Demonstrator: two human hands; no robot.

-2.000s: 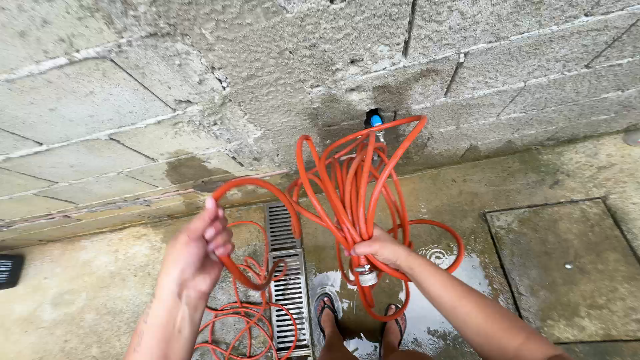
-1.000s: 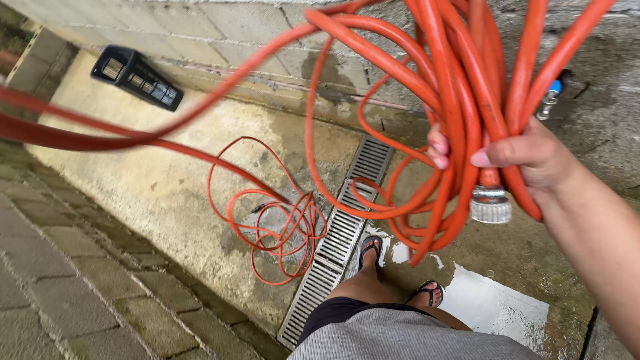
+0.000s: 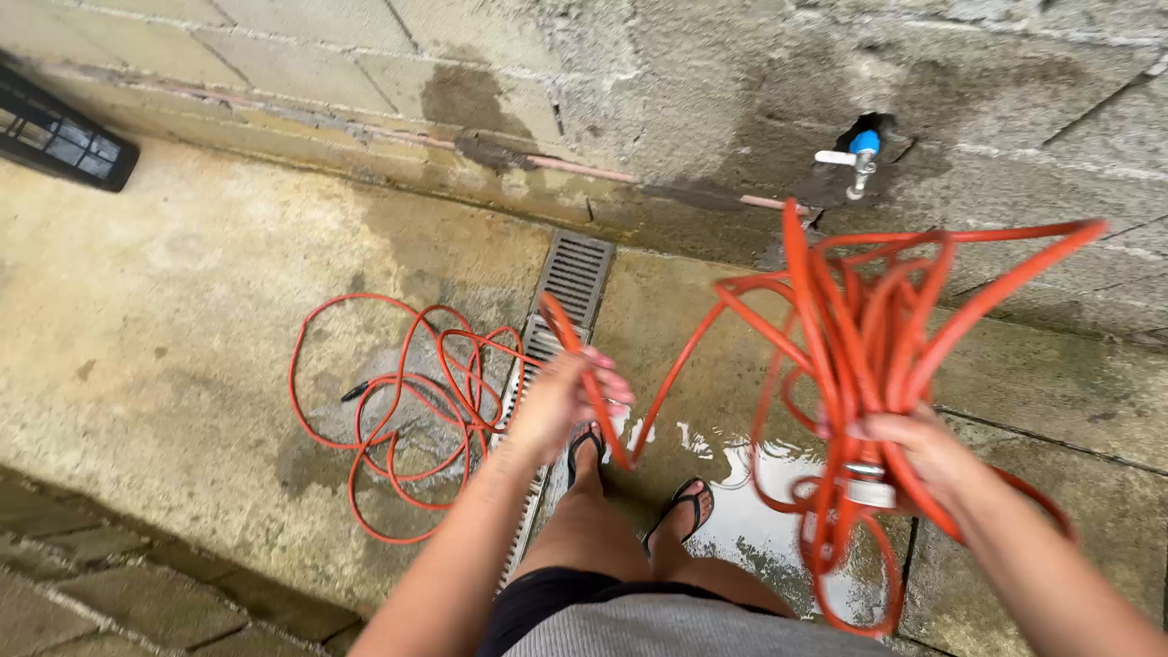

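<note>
My right hand [image 3: 912, 447] is closed around a gathered bundle of orange hose [image 3: 858, 365], with loops standing up above the fist and hanging below it. A metal and whitish hose connector [image 3: 869, 485] shows beside the fingers. To the left, my left hand [image 3: 570, 401] has the running length of the same hose in its fingers, with a slack bend between the hands. Further left, loose hose coils [image 3: 392, 429] lie on the concrete floor, with a dark hose end [image 3: 354, 392] among them. Part of my left hand's grip is hidden.
A wall tap [image 3: 860, 160] with a blue part and white lever sticks out of a hole in the block wall. A slotted drain channel [image 3: 575, 274] crosses the floor. Water pools by my feet in flip-flops. A black crate [image 3: 59, 132] lies at upper left; a block ledge [image 3: 137, 593] borders lower left.
The hose bundle in my right hand is lower and farther from the camera than one second ago. My left hand, out of clear sight then, now shows on the hose at the middle.
</note>
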